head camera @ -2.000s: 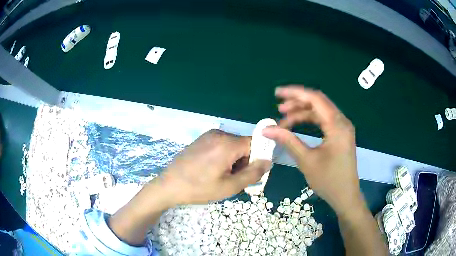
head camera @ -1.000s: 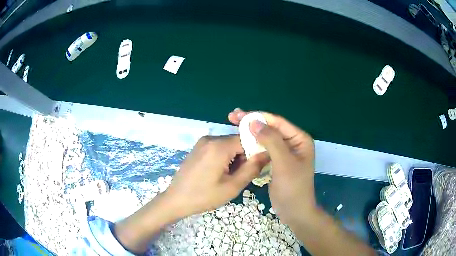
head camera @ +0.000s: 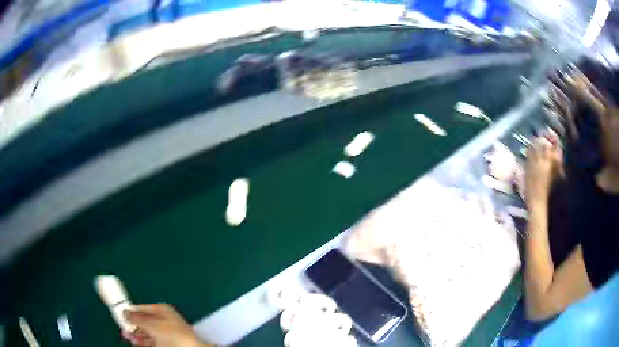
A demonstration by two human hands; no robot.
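My right hand [head camera: 159, 325] is at the lower left, cut off by the bottom edge. Its fingertips are on the near end of a white elongated car base [head camera: 110, 291], which is over or on the green belt; I cannot tell whether they touch. My left hand is out of the picture. A pile of overlapping white bases [head camera: 315, 322] lies beside a black phone [head camera: 356, 295] on the worktop. The view is blurred.
The green belt [head camera: 176, 251] carries another white oval [head camera: 237, 202] and several pieces farther off. A pale rail [head camera: 258, 298] borders it. A bulging clear bag of pinkish-cream parts [head camera: 448, 251] lies right of the phone. Another person's arm [head camera: 539, 237] is at right.
The view has swung right, bringing the bag and another person into view. My right hand is over the belt side with a base at its fingertips. My left hand and the loose heap have left view.
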